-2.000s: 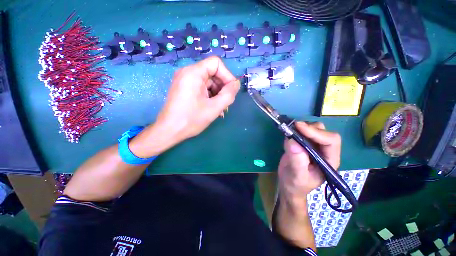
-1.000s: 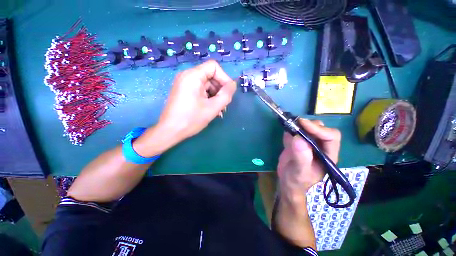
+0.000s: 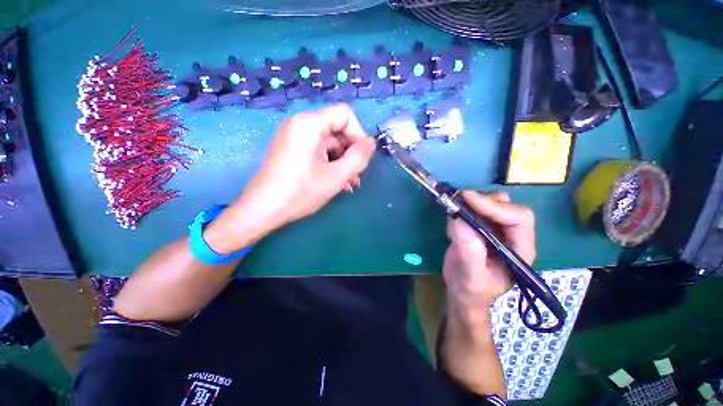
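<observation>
My right hand (image 3: 487,246) holds the soldering iron (image 3: 495,242) like a pencil, its tip at the near-left end of a small part. That part (image 3: 401,133) looks bright white from glare and sits tilted on the green mat. A second bright part (image 3: 445,124) lies to its right, apart from it. My left hand (image 3: 321,158) has its thumb and forefinger pinched together beside the iron's tip; what it pinches is too small to make out. A row of dark housings (image 3: 329,77) with green spots lies behind. Red lead wires (image 3: 135,131) with white ends are piled at the left.
At the right are the iron stand (image 3: 547,63) with a yellow sponge (image 3: 539,153), and a yellow tape-like ring (image 3: 634,202). A black tray (image 3: 28,190) is at the left edge. A spiral grille (image 3: 483,16) is at the top. A printed sheet (image 3: 539,341) lies below the bench edge.
The left bright part has turned and separated from the right one. The iron's tip has moved slightly left with it. My left hand stays pinched. The whole view has shifted slightly.
</observation>
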